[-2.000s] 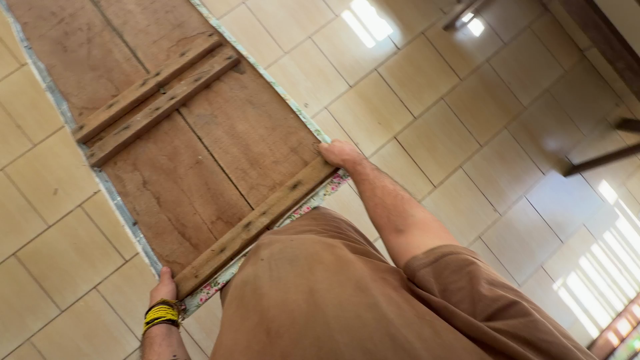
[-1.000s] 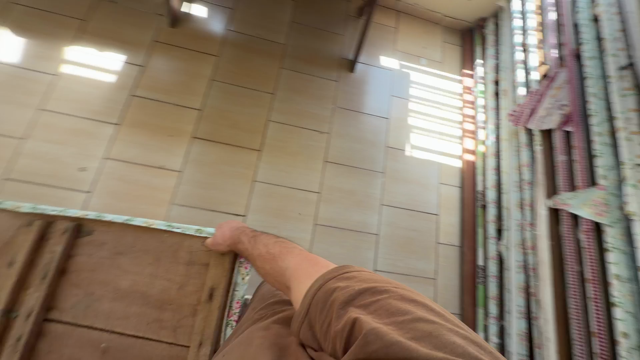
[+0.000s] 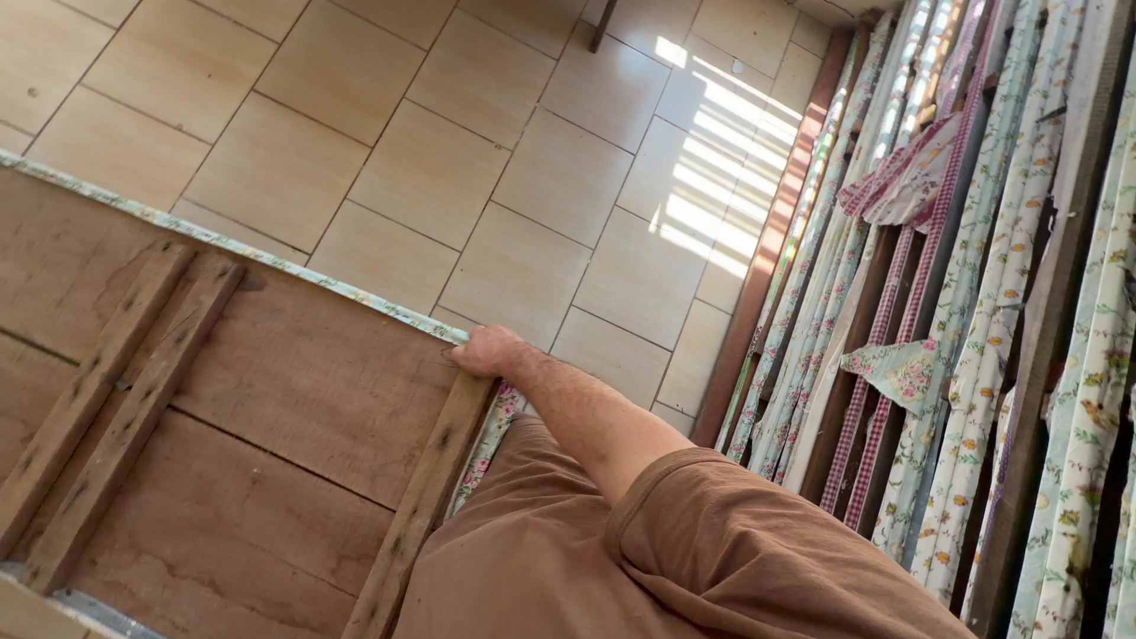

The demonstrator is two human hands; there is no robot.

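Observation:
A long wooden panel (image 3: 328, 399) with cross battens and floral cloth wrapped over its edges fills the lower left, bare wood upward. At its near upper corner my right hand (image 3: 488, 351) grips the edge, fingers closed over the end of a wooden batten (image 3: 426, 506). Two parallel battens (image 3: 133, 417) cross the panel farther left. The panel's near end, with floral cloth (image 3: 488, 444), lies against my brown shirt. My left hand is outside the view.
Several cloth-covered boards (image 3: 976, 355) stand close together on edge along the right, floral and checked, some with loose cloth flaps (image 3: 892, 373). A reddish-brown wooden rail (image 3: 772, 248) borders them. Tiled floor (image 3: 532, 177) lies beyond the panel, with a dark thin leg (image 3: 603, 25) at the top.
The view has turned far to the right, bringing the stacked boards into sight. My left hand, on the panel's near corner two seconds ago, has left the view. My right hand keeps its hold.

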